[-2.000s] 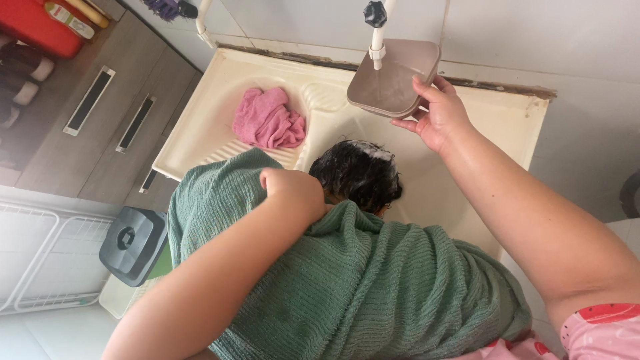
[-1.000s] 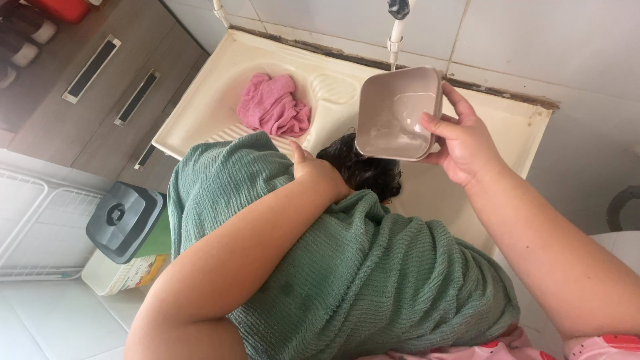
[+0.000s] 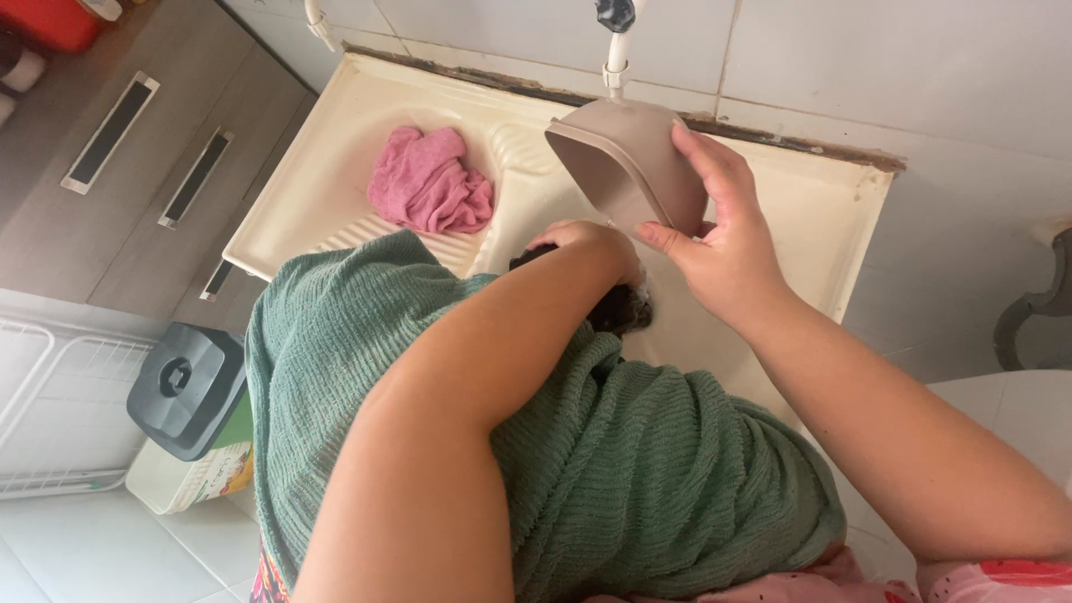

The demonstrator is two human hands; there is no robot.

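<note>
A person bends over the cream laundry sink [image 3: 821, 226], shoulders and back draped in a green towel [image 3: 670, 435]. Their dark, wet hair [image 3: 620, 310] shows low in the basin, partly hidden by my arm. My left hand [image 3: 590, 243] rests on that hair, its fingers curved over the head. In my right hand [image 3: 724, 218] is a taupe plastic bowl [image 3: 641, 155], tipped with its opening toward the head, just below the white tap pipe [image 3: 618, 63]. The bowl's inside is mostly out of sight. A crumpled pink cloth [image 3: 431, 180] lies in the sink's left part, above the ribbed washboard.
Grey drawers [image 3: 126, 167] with metal handles stand at the left. Below them are a lidded bin [image 3: 188, 389], a pale container [image 3: 184, 481] and a white wire rack [image 3: 75, 410]. A tiled wall [image 3: 837, 75] runs behind the sink. A dark curved object [image 3: 1038, 301] is at the right edge.
The bowl, tilted upward with its inside showing a second ago, is now tipped over toward the head. My left hand has moved from the towel's edge onto the hair.
</note>
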